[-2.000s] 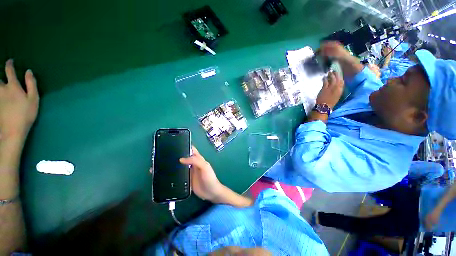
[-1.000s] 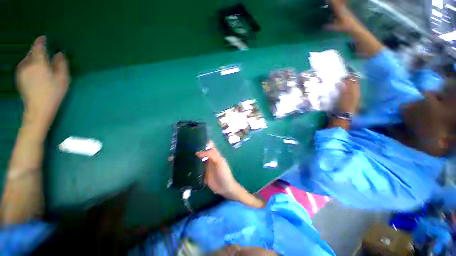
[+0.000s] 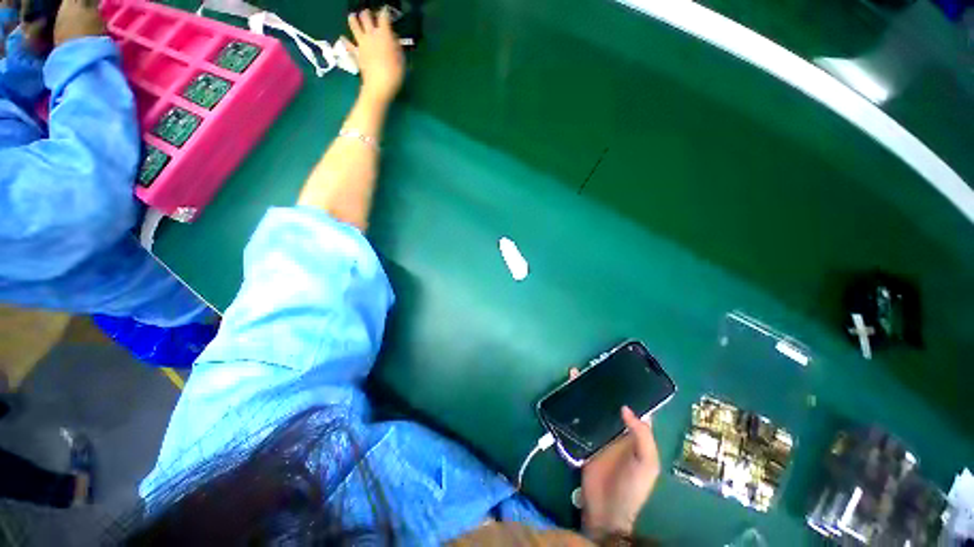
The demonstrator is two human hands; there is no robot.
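My right hand [image 3: 622, 475] holds a smartphone [image 3: 607, 401] with a dark screen, low right of centre; a thin white cable [image 3: 531, 459] is plugged into its lower end. My left hand [image 3: 376, 51] is stretched out to the top edge, its fingers at a black unit [image 3: 404, 24] that is cut off by the frame; whether it grips the unit cannot be told. A white rounded strip [image 3: 514, 259] lies on the green mat [image 3: 459, 310] between my arms.
A pink tray [image 3: 230, 128] with green boards [image 3: 179, 126] stands at upper left, beside another worker's blue sleeve [image 3: 91, 96]. A white plug cable [image 3: 294, 37] lies behind it. At right are gold-silver parts in plastic [image 3: 737, 449], darker packs [image 3: 870, 486] and a black unit [image 3: 892, 310].
The view has swung left, bringing in the pink tray and moving the neighbour at right out of view. My left arm now reaches to a black unit at the top. My right hand still holds the phone.
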